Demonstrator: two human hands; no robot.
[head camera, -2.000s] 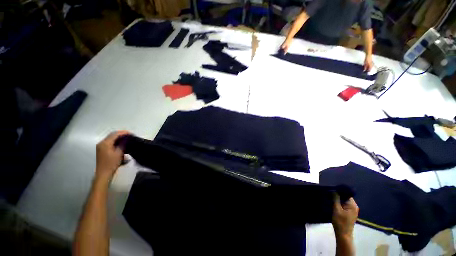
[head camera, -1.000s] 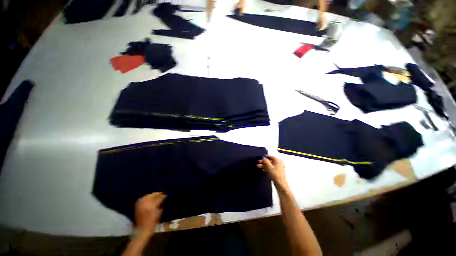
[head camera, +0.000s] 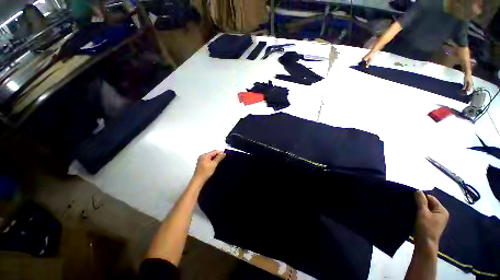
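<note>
A large dark trouser panel (head camera: 307, 191) is stretched between my hands over another dark panel (head camera: 329, 246) at the near table edge. My left hand (head camera: 209, 164) pinches its upper left corner. My right hand (head camera: 431, 214) grips its right end. The stack of cut panels (head camera: 318, 136) lies just beyond, with a yellow-flecked near edge; the held panel hides part of its near right side. A right-hand panel (head camera: 466, 235) with a yellow line lies partly behind my right hand.
Shears (head camera: 458, 180) lie right of the stack. Dark scraps (head camera: 277, 95) and a red-orange piece (head camera: 251, 98) lie beyond it. A long folded dark cloth (head camera: 129, 128) is at the left edge. Another person's hands hold a long dark panel (head camera: 411, 79) near a red pouch (head camera: 440, 114).
The view has swung left and up. A second ago my hands were low on the flat panel; now they are apart, holding a panel stretched out above it.
</note>
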